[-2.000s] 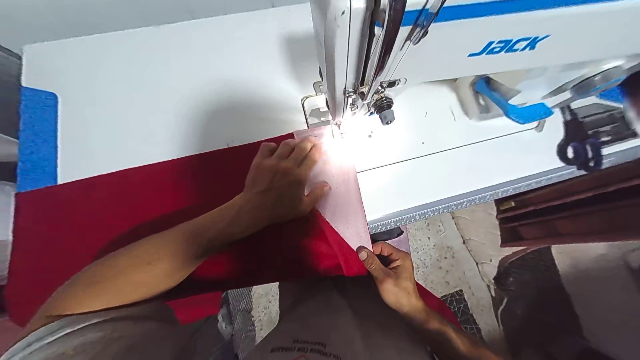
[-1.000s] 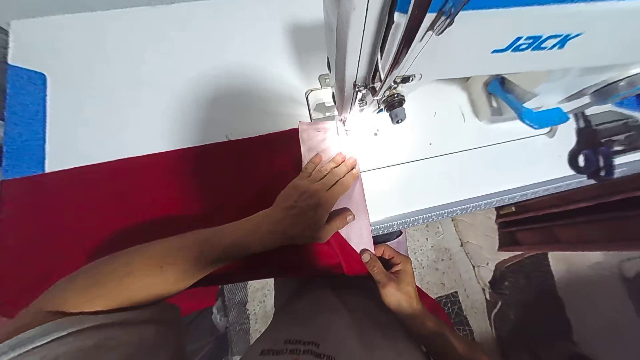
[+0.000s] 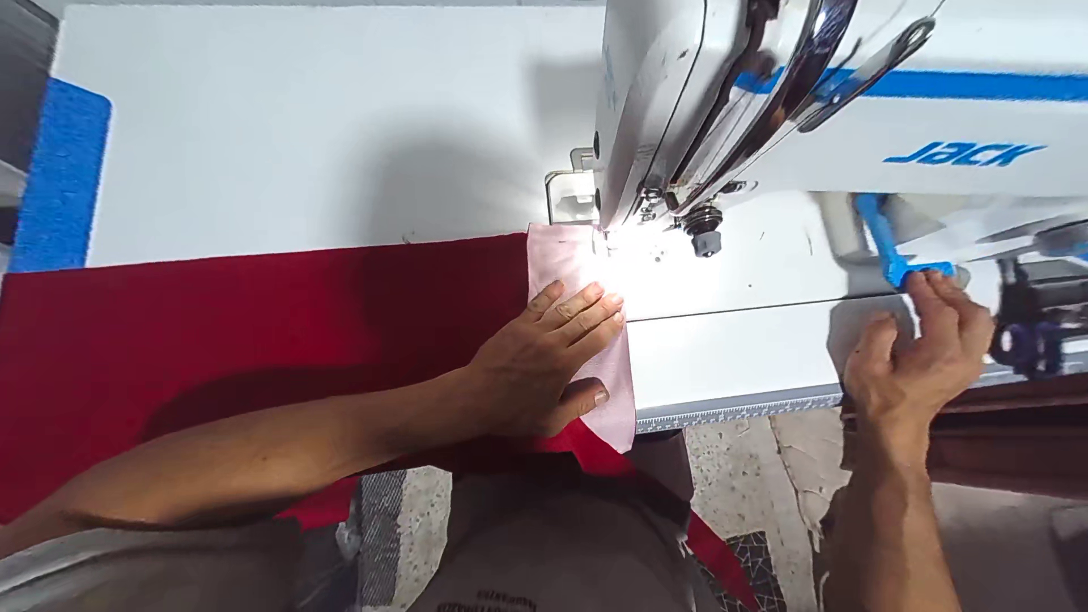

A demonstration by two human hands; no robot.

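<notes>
A wide red cloth (image 3: 340, 306) lies across the sewing table, with a pale pink strip (image 3: 614, 374) along its right end. My left hand (image 3: 544, 365) rests flat on the strip and the red cloth, fingers slightly spread, just below the brightly lit needle area of the Jack sewing machine (image 3: 663, 110). The strip's top end reaches the presser foot, where glare hides detail. My right hand (image 3: 922, 348) is at the right, its fingertips on the end of the blue lever (image 3: 884, 238) of the machine.
A measuring tape (image 3: 739, 413) runs along the table's front edge. Dark scissors (image 3: 1020, 331) appear blurred at the right. A blue pad (image 3: 64, 170) covers the table's left edge. Dark red material (image 3: 1003, 450) is at the lower right, beside the tiled floor.
My right hand has let go of the strip's lower corner and moved up and right to the blue lever. My left hand remains on the cloth.
</notes>
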